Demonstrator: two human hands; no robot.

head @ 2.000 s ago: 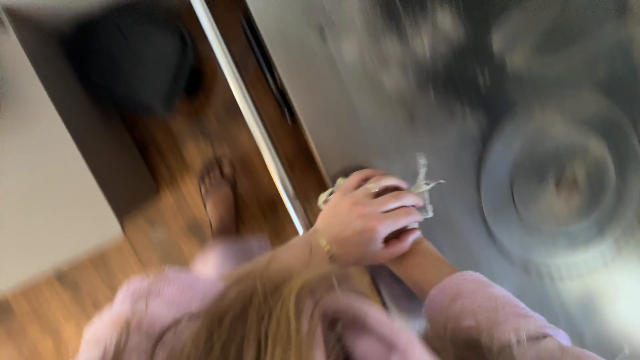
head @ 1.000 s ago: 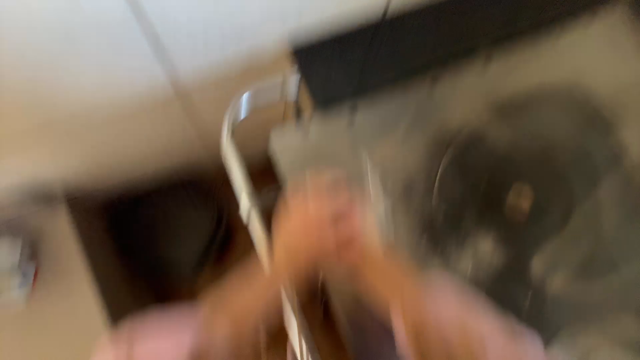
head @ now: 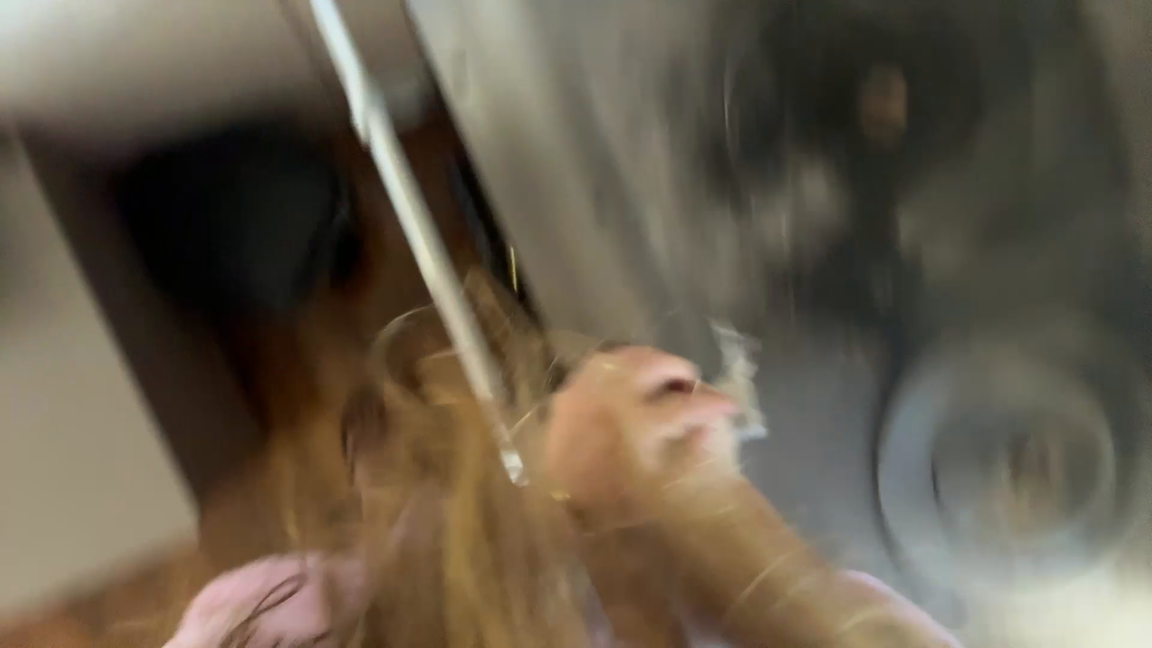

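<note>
Strong blur covers the head view. My left hand [head: 594,432] and my right hand [head: 697,450] are pressed together at the near edge of a stainless-steel stovetop [head: 792,504], with fingers curled. A pale, ragged piece of cloth [head: 740,382] pokes out past the fingertips, seemingly gripped by my right hand; most of it is hidden. How the fingers of my left hand lie cannot be made out. A round burner [head: 999,468] lies to the right of the hands.
A metal bar handle [head: 423,234] runs diagonally left of the stovetop. Beyond it are a dark rounded object [head: 234,216] and a pale cabinet side [head: 72,387]. Another dark burner area [head: 882,99] is farther up. Long hair hangs across the lower view.
The view has swung widely between frames. Both hands stay close together, and the pale cloth seen beside them two seconds ago still shows at the fingers.
</note>
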